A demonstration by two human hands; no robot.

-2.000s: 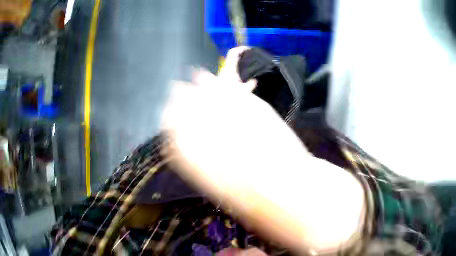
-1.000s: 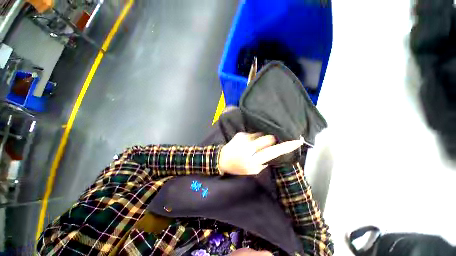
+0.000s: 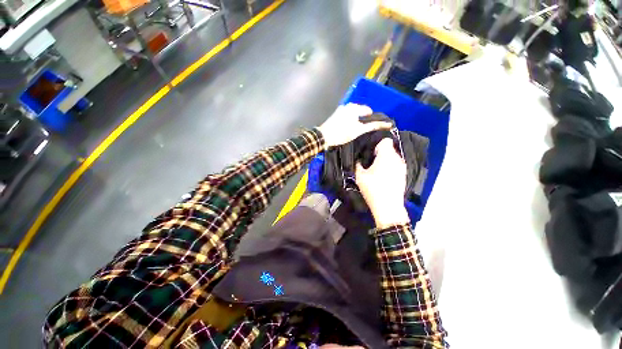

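A small black fabric bag (image 3: 348, 160) is held up over the lap, in front of the blue tote's near side. A thin pale zipper line curves along its opening. My left hand (image 3: 349, 125) grips the bag's upper far edge. My right hand (image 3: 383, 178) is on its right side, with the fingers partly inside the dark opening. Some fingertips are hidden by the fabric.
The blue tote (image 3: 438, 160) stands just beyond the bag. A long white table (image 3: 498, 204) is on the right, with black bags (image 3: 580, 204) piled along its far side. Grey floor with a yellow line (image 3: 129, 123) is on the left. Another blue box (image 3: 58, 119) stands far left.
The bag has moved from a flat-looking panel to a gathered shape with its opening showing. Both hands have moved forward toward the tote. The view has turned, showing more of the table and bag pile.
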